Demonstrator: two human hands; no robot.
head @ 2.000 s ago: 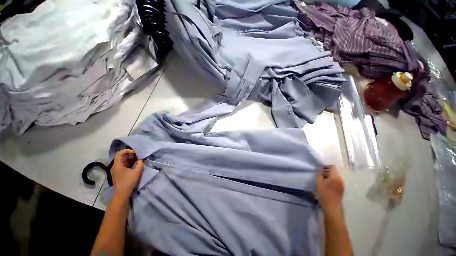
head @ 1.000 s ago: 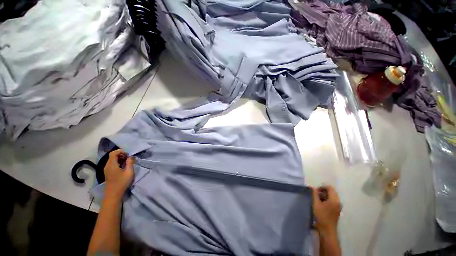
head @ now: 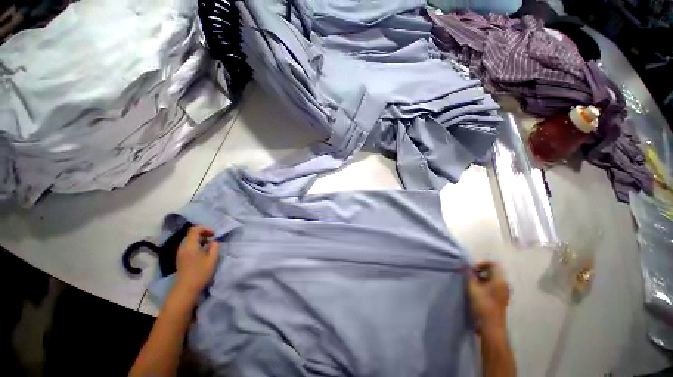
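Observation:
A light blue-grey shirt (head: 332, 287) lies spread on the white table, its collar end at the left and hem at the right. A black hanger (head: 140, 254) sticks out left of the collar, its hook curving over the table. My left hand (head: 196, 258) grips the shirt at the collar, beside the hanger. My right hand (head: 488, 291) is shut on the hem edge, and folds run taut between both hands. The front strip is blurred; its buttons cannot be made out. Something small and dark shows in the right hand, too unclear to name.
A white shirt pile (head: 96, 96) stands at the left, black hanger hooks (head: 223, 44) beside it, blue-grey shirts (head: 413, 88) at the top centre. Striped shirts (head: 516, 55), a red bottle (head: 557, 138), clear plastic strips (head: 522, 191) and a small clear bag (head: 579, 274) are at the right.
The long dark gap along the shirt front no longer shows; the cloth is now gathered into folds between the hands. Both hands keep their grips near the collar and hem.

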